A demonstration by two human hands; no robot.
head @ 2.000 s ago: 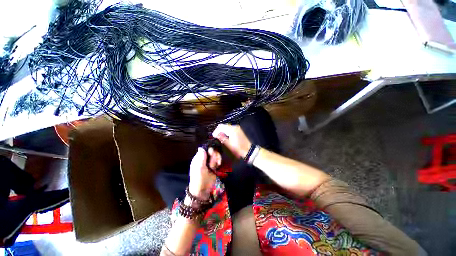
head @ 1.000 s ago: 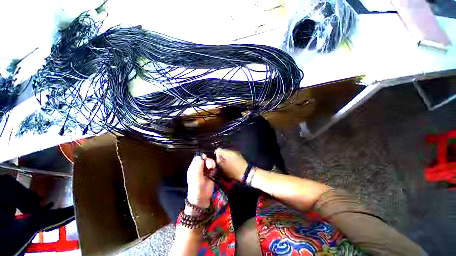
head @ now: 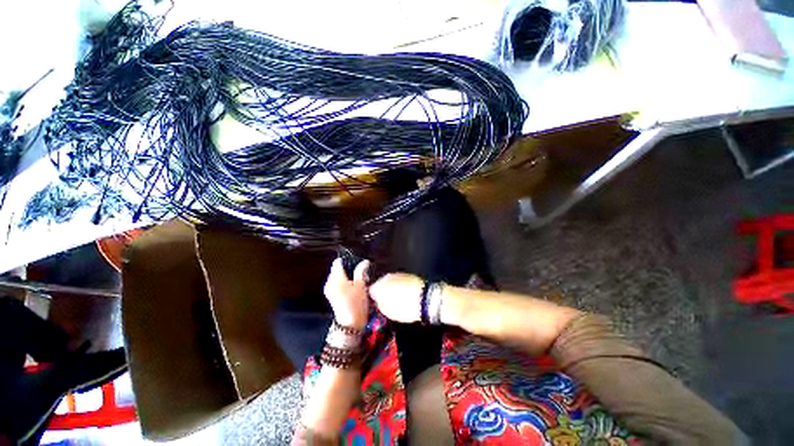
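Observation:
A large looped bundle of thin black cables [head: 348, 74] lies on the white table [head: 575, 104], its lower strands hanging over the front edge. My left hand [head: 348, 296], with beaded bracelets, is over my lap and closed on a small black cable end [head: 350, 261] that shows between thumb and fingers. My right hand [head: 399, 297], with a black and a pale band at the wrist, is beside it with curled fingers turned away. What my right fingers hold is hidden.
An open brown carton [head: 165, 322] stands by my left knee. A black coil in clear plastic [head: 561, 35] and a pink flat item [head: 742, 33] lie on the table. Small black parts [head: 57, 202] lie at the left. Red stools [head: 766, 261] stand on both sides. Another person's dark sleeve shows at far left.
My hands have moved slightly apart. My right hand has turned and dropped, its wrist now nearly level, and the black piece shows above my left thumb.

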